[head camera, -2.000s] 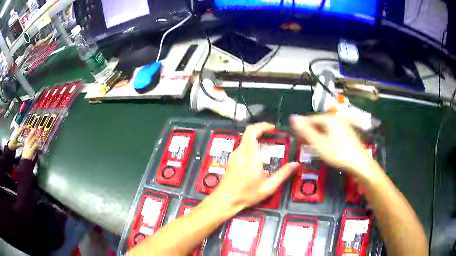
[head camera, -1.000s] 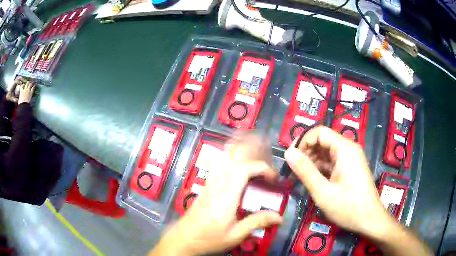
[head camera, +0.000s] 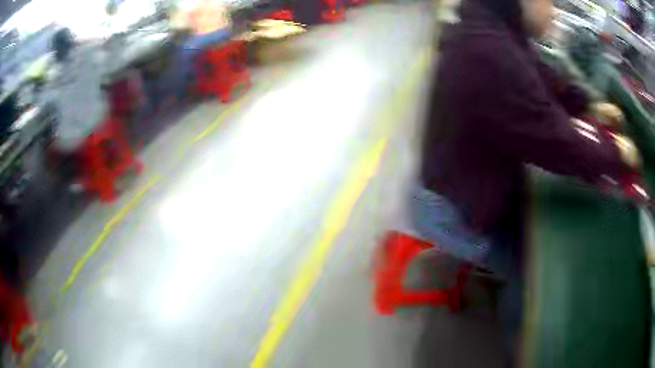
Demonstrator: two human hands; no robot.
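Neither of my hands is in view. The picture is blurred. At the right, the green workbench (head camera: 585,280) shows its edge and part of its top. A coworker in a dark maroon top (head camera: 488,108) sits beside it on a red stool (head camera: 413,277). The coworker's hands (head camera: 619,136) are at blurred red items (head camera: 632,183) near the right edge. What these items are is too blurred to tell. The tray and units from before are out of the picture.
A pale, shiny aisle floor (head camera: 237,215) with yellow lines (head camera: 323,237) runs through the middle. At the left and back are more red stools (head camera: 108,162) and blurred seated people (head camera: 79,86) along another line of benches. Part of a red stool (head camera: 11,309) shows at the lower left.
The view has swung left, away from the tray of red units, to the aisle. Both my hands, the tray and the white scanners have left the picture. The coworker now appears larger, at the right.
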